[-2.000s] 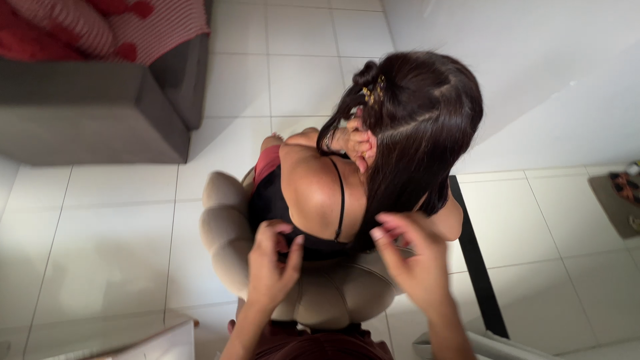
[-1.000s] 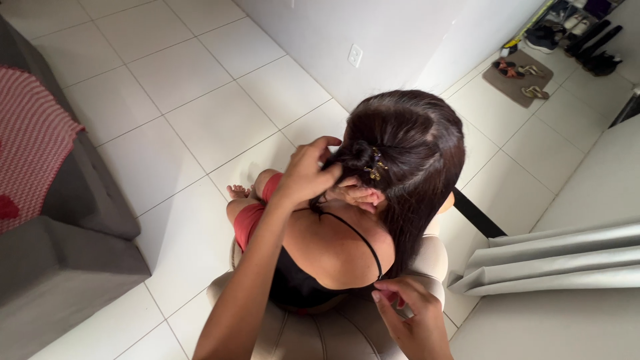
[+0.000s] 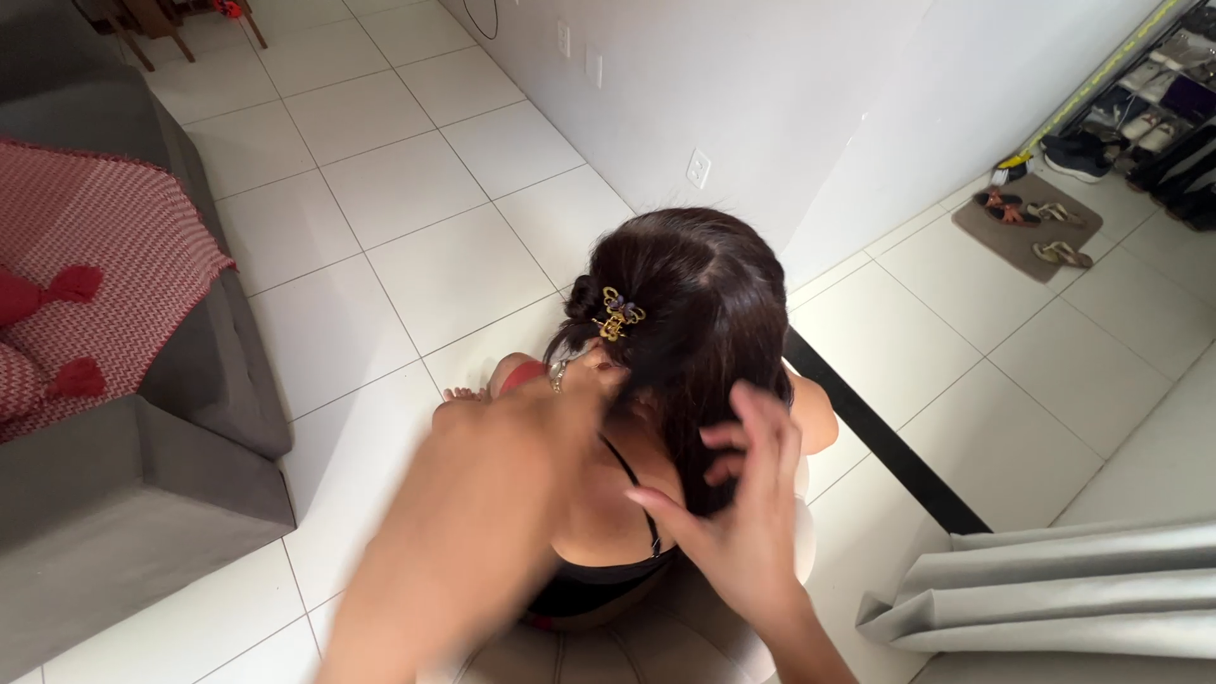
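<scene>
A seated person faces away from me, with long dark hair (image 3: 727,323) hanging down the back. On the left side of the head, a gold-coloured hair clip (image 3: 617,313) with dark parts sits beside a small rolled bun (image 3: 581,297). My left hand (image 3: 503,475) is blurred, behind the person's left shoulder and below the clip; its fingertips are hard to make out, and whether it touches or holds hair cannot be told. My right hand (image 3: 746,484) is raised behind the loose hair, fingers spread and curved, with nothing seen in it. The person wears a black strappy top (image 3: 594,587).
The person sits on a beige padded seat (image 3: 617,655). A grey sofa (image 3: 142,503) with a red-and-white throw (image 3: 104,237) stands at left. At right are a grey curtain (image 3: 1064,589), a brown mat (image 3: 1026,228) with sandals, and a shoe rack (image 3: 1159,95). A wall (image 3: 741,104) rises ahead.
My left hand has left the bun, where it was a second ago, and come down toward me. My right hand has risen and its fingers have spread. The view has shifted.
</scene>
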